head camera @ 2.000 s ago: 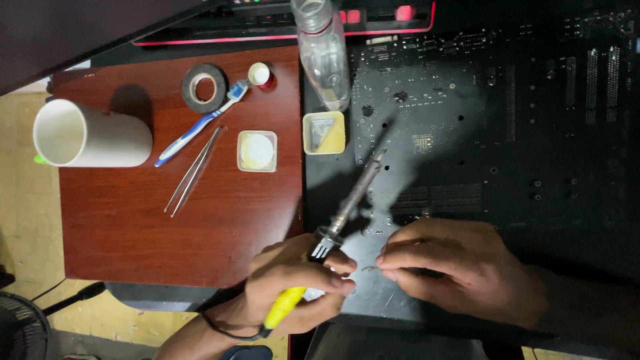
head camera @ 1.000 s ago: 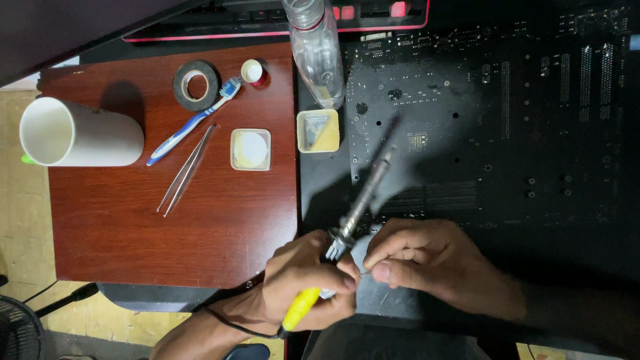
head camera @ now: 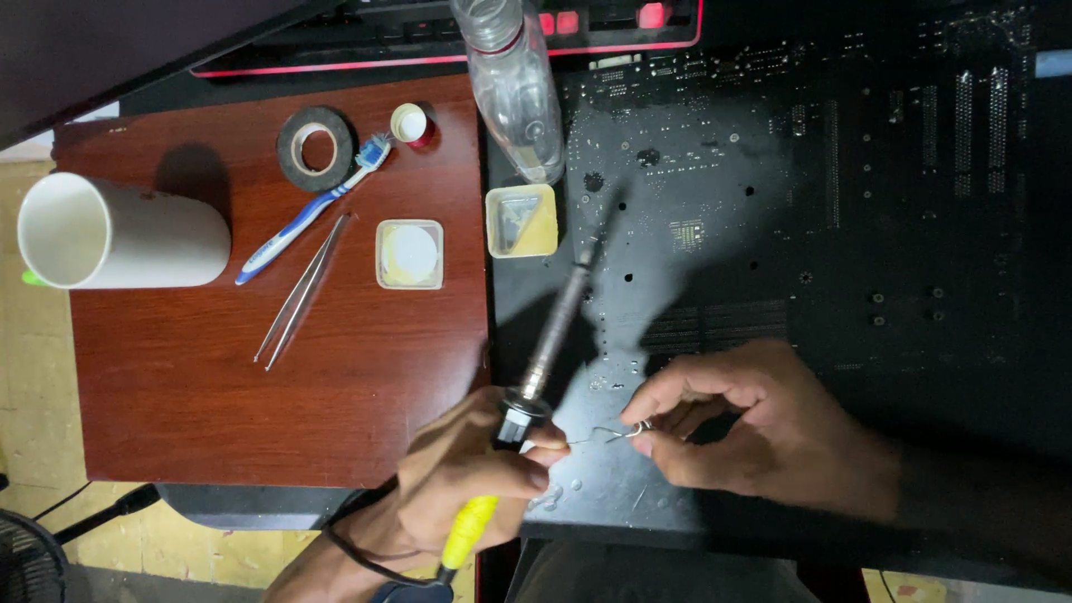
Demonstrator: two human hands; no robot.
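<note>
My left hand (head camera: 469, 477) is closed around the yellow and black handle of a soldering iron (head camera: 556, 335), whose metal barrel points up and to the right over a dark circuit board (head camera: 720, 218). Its fingertips also pinch one end of a thin silvery wire (head camera: 615, 433). The looped, tangled other end of that wire is between the thumb and fingers of my right hand (head camera: 737, 427), just above the lower left part of the dark surface. Left of the board lies a small square container with yellowish contents (head camera: 536, 232).
On the reddish wooden board (head camera: 184, 402) are a white mug (head camera: 159, 243), black tape roll (head camera: 291, 151), toothbrush (head camera: 293, 224), tweezers (head camera: 297, 301), small red-sided pot (head camera: 410, 126) and square tub (head camera: 410, 272). A clear plastic bottle (head camera: 523, 109) lies near a keyboard (head camera: 586, 38).
The hands have drawn slightly apart, and the looped wire between them now shows plainly. The soldering iron stays in my left hand.
</note>
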